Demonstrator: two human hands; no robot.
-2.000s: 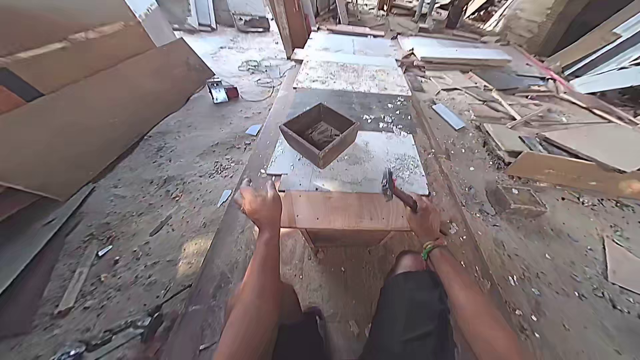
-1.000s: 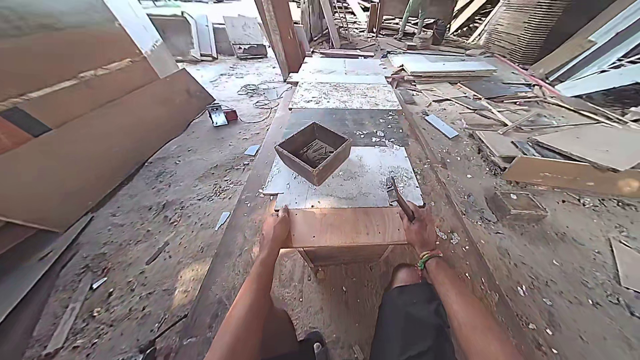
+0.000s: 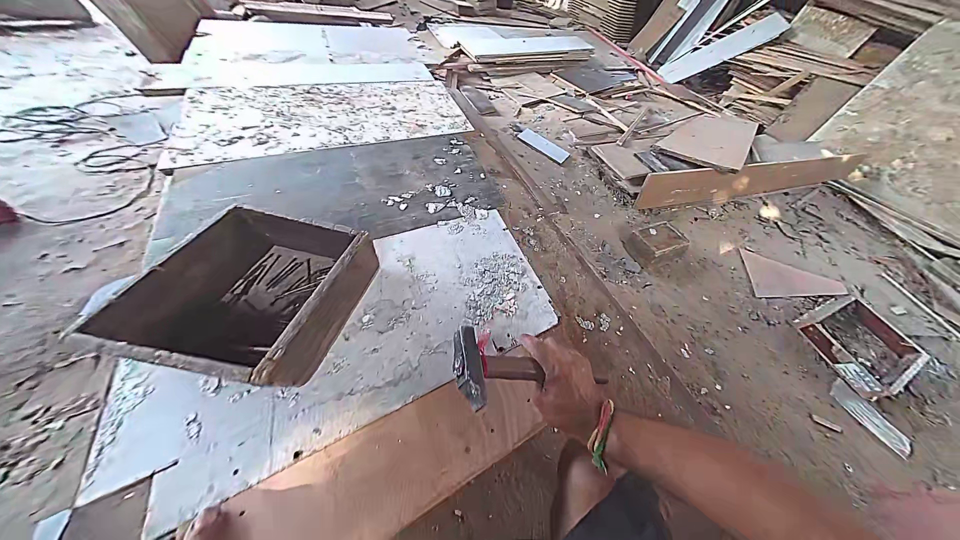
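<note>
My right hand is closed around the wooden handle of a hammer, whose metal head lies over the far edge of a brown wooden panel. That hand is at the panel's right end. At the bottom edge of the view only a bit of my left hand shows, by the panel's left part; its fingers are mostly cut off. An open wooden box with nails inside stands on a worn white board beyond the panel. Small dark holes or nail heads dot the panel and board.
Past the white board lie a dark board and flaked white boards. Scrap wood, a small wooden box and a box of debris are on the ground at right. A black cable lies at left.
The view has swung right and closer. My right hand, palm toward the panel's right end before, still has the hammer; my left hand has dropped mostly out of view.
</note>
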